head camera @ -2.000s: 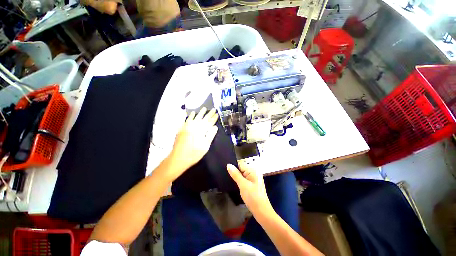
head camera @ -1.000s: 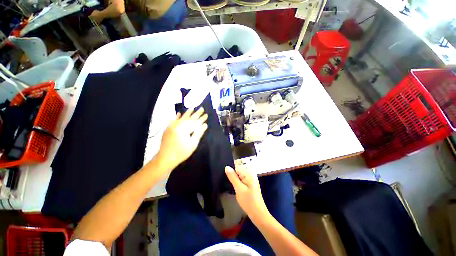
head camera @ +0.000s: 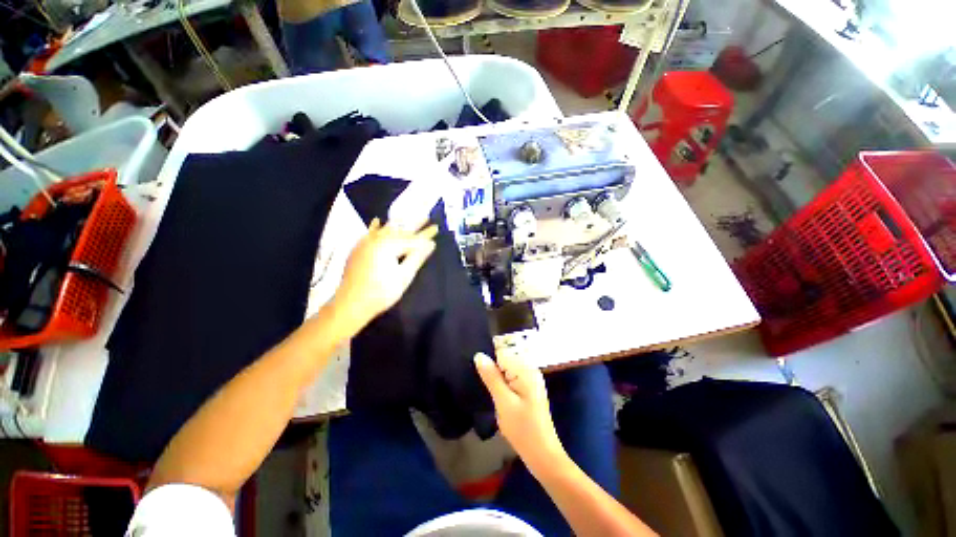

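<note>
A black garment panel lies along the left front of the overlock machine and hangs over the table edge to my lap. One black end of cloth shows beyond my left hand, on the pale plate. My left hand rests on top of the panel, fingers bent; whether it pinches the cloth is unclear. My right hand holds the panel's right edge between thumb and fingers, below the machine's front. The panel's edge runs beside the presser foot area; the needle itself cannot be made out.
A stack of black cut panels lies left. A white tub stands behind. A green-handled tool and small black disc lie right of the machine. An orange-red basket, red crate and dark cloth pile flank the table.
More of the panel's far end has come out on the plate beyond my left hand. My left hand has moved left and slightly down from the machine. My right hand has barely moved.
</note>
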